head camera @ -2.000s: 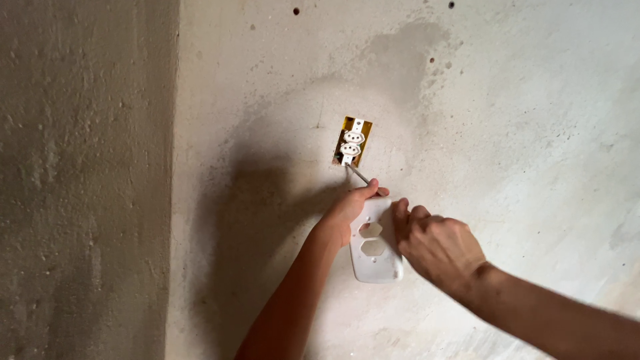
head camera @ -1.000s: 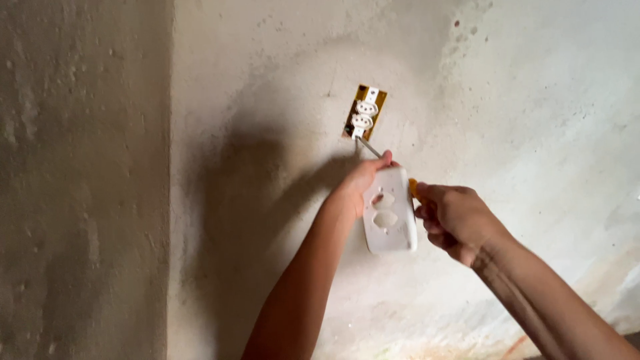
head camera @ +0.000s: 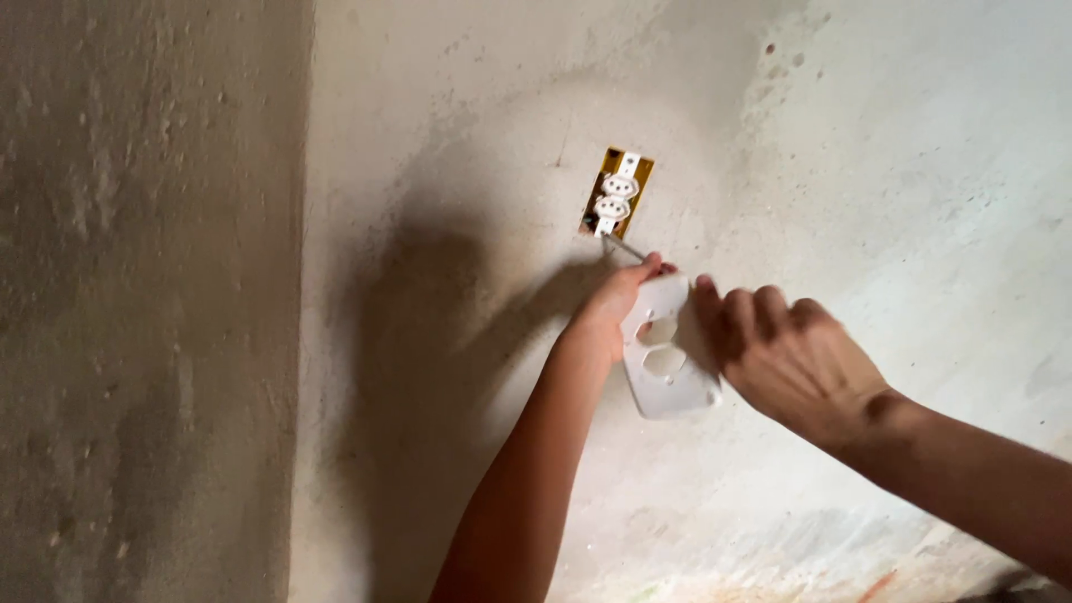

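A double socket outlet (head camera: 616, 197) on a white mounting strap sits in a yellow wall box (head camera: 643, 174) recessed in the wall. The tip of a screwdriver (head camera: 624, 246) meets the strap's lower end. My left hand (head camera: 615, 306) holds a white plastic cover plate (head camera: 678, 389) with two openings, and its fingertips are by the screwdriver shaft. My right hand (head camera: 779, 356) is curled at the screwdriver's rear end, right of the plate; the handle is hidden behind the fingers and plate.
A rough plastered wall (head camera: 879, 209) surrounds the box. At the left, a darker wall (head camera: 151, 293) meets it in a vertical corner. Shadows of the arms fall left of the box. Small dark holes mark the plaster at the upper right.
My right hand has turned about the screwdriver's rear end; the orange handle seen one second ago is now covered. The screwdriver tip stays at the strap's lower end.
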